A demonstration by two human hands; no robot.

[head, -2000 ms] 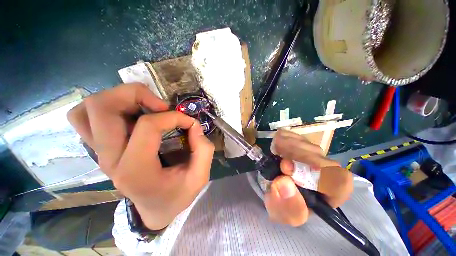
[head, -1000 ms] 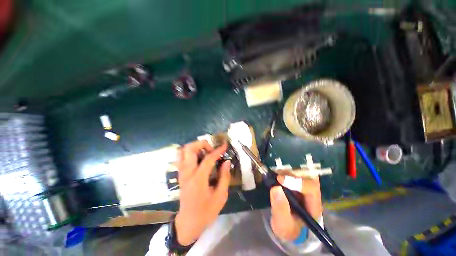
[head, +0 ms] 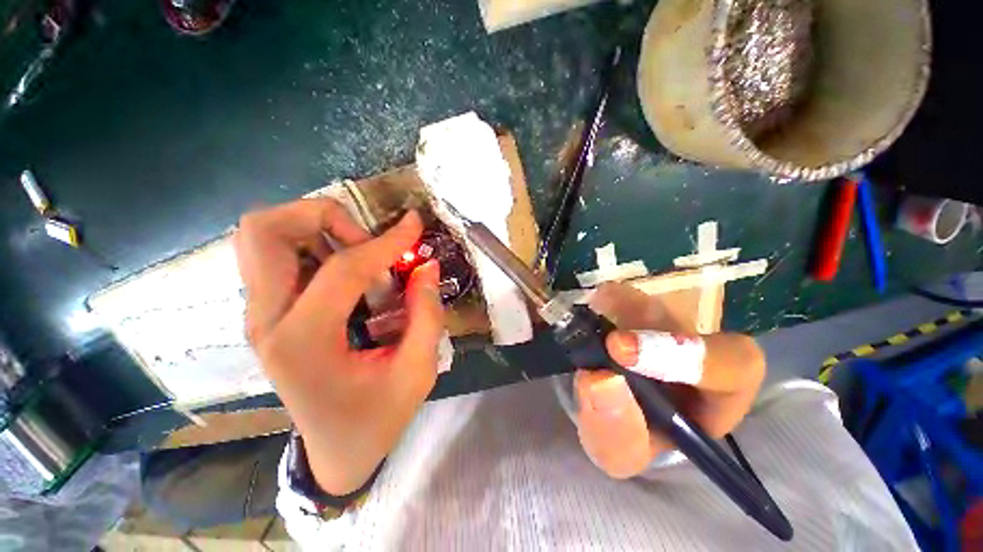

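A round circuit-board assembly [head: 451, 265] with a lit red spot sits in the brown holding fixture [head: 521, 194] between whitish padded strips. My left hand [head: 343, 313] has its thumb and index finger at the disc's left side, pinching at the assembly; its other fingers are curled and partly hide it. My right hand [head: 674, 399], with white tape on a finger, holds the soldering iron [head: 690, 437] like a pen. The iron's silver barrel points up and left, its tip over the padded strip just above the disc.
A cream pot [head: 679, 81] with silvery tangled metal stands at upper right. Dark tweezers [head: 575, 173] lie right of the fixture. A taped wooden piece [head: 706, 283], red pen [head: 833, 229] and blue pen [head: 872, 232] lie right. A white work board [head: 189, 313] and small tabbed parts [head: 61, 230] lie left.
The view has moved closer to the work since one second ago. The iron's tip has moved from the disc to above it. My left thumb and index finger now rest at the disc.
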